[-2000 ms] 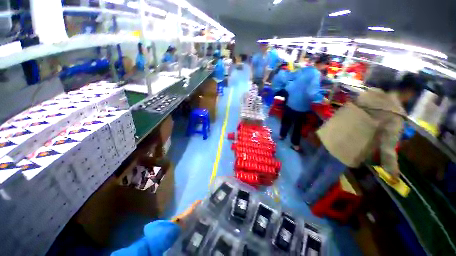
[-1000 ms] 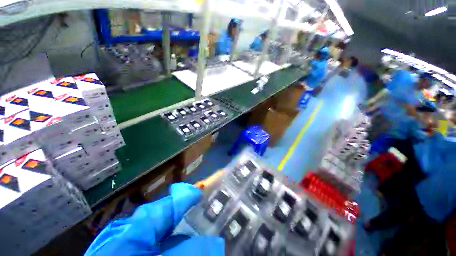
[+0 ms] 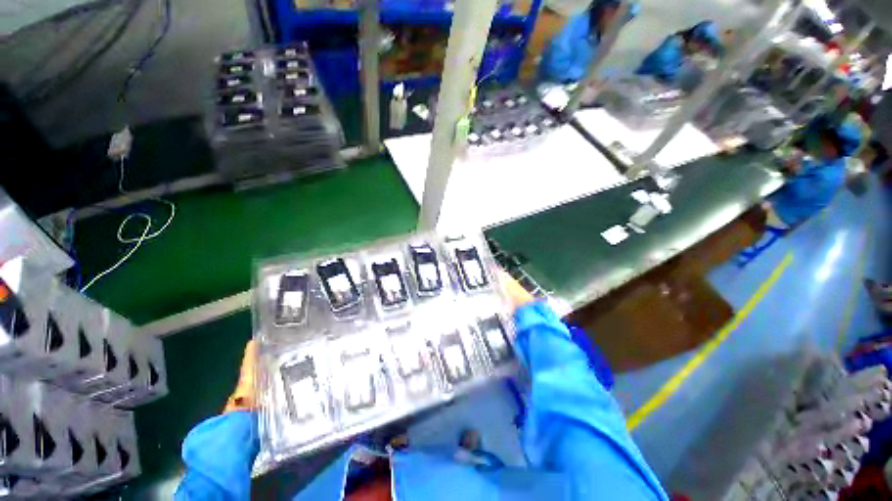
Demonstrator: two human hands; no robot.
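A clear plastic blister tray (image 3: 377,323) holds closed flip phones in two rows of pockets, black with white labels. It is held level in front of me over the bench's near edge. My left hand (image 3: 245,380) grips its left side, partly hidden by the tray. My right hand (image 3: 518,291) grips its right side; only part of the hand shows beyond the blue sleeve. The phones in the lower row look washed out by glare.
Stacked white boxes (image 3: 73,342) stand at the left. A stack of phone trays (image 3: 269,117) is behind, left of a grey post (image 3: 453,117). White boards (image 3: 518,181) lie behind the post. A white cable (image 3: 127,240) crosses the green bench. Workers in blue sit further right.
The view has turned left from the aisle to the bench. The tray has moved left in view and is level. My right hand now shows on its right side.
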